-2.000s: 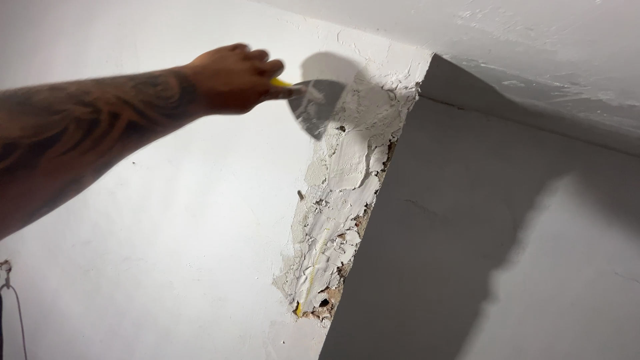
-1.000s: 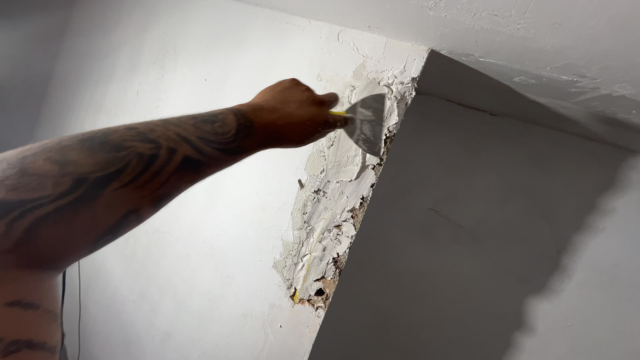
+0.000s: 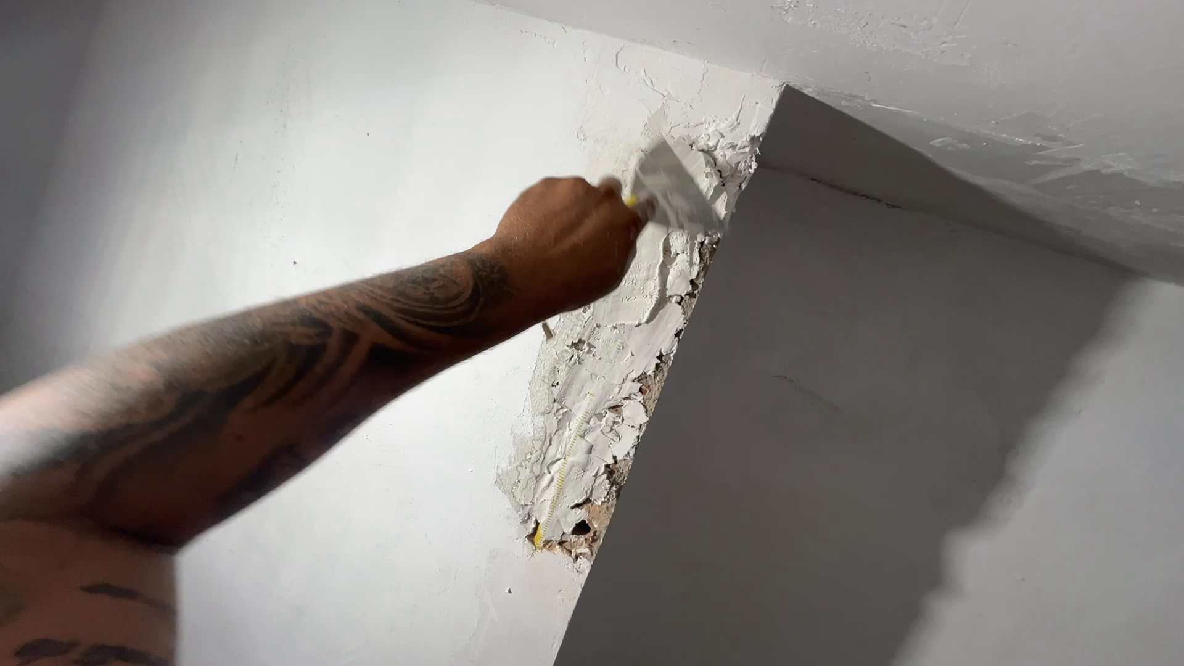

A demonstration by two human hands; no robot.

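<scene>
My left hand [image 3: 573, 242] is closed around the handle of a putty knife [image 3: 680, 185], a wide metal blade with a bit of yellow showing at the handle. The blade, slightly blurred, lies over the upper part of a rough plaster patch [image 3: 638, 296] beside the wall's corner edge. Below my hand the patch is ridged and uneven, with brown broken material along its right side. Near its lower end a thin yellow strip [image 3: 564, 472] lies in the plaster, beside a dark hole [image 3: 581, 527]. My right hand is not in view.
The white wall [image 3: 370, 166] extends left of the patch. Right of the corner edge is a shaded recessed surface [image 3: 832, 388]. A ceiling [image 3: 999, 83] with rough, flaking marks runs across the upper right. A small dark peg-like bit [image 3: 547, 329] sticks out by the patch.
Two seconds ago the putty knife was at the patch's upper left; a second ago it had moved right, near the corner edge. Now the blade is tilted differently, still over the upper patch.
</scene>
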